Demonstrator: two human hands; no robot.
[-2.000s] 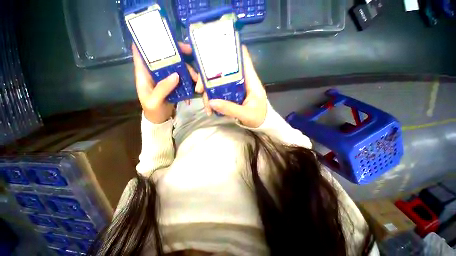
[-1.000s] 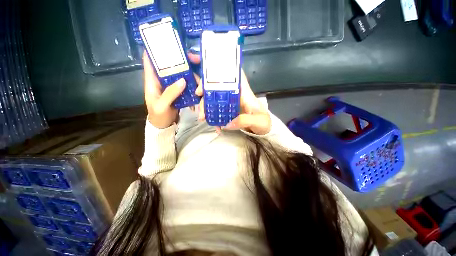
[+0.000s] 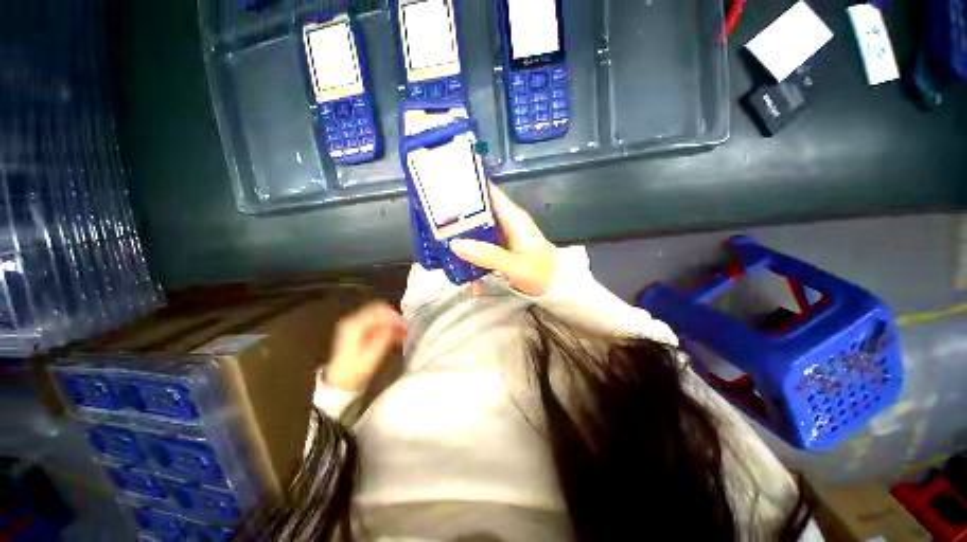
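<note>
My right hand point(image 3: 514, 246) holds two blue keypad phones, one overlapping the other. The front phone point(image 3: 452, 191) shows a lit white screen with a gold border; the one behind is mostly covered. My left hand point(image 3: 366, 341) is off the phones, low over the carton side, blurred; its fingers look curled and no object shows in it. The clear blister tray point(image 3: 657, 116) holds three blue phones with lit white screens: one at left point(image 3: 341, 90), one in the middle point(image 3: 433, 48) and one at right with a dark border point(image 3: 535, 74).
A black block point(image 3: 776, 104), a white card point(image 3: 789, 42) and a white narrow block point(image 3: 874, 44) lie right of the tray. Stacked clear trays point(image 3: 64, 191) stand left. A carton point(image 3: 286, 371) and trayed phones point(image 3: 159, 445) are lower left. A blue stool point(image 3: 790, 349) is at right.
My left hand has let go of its phone and moved down. Both phones are now together in my right hand. More of the tray and its phones has come into view.
</note>
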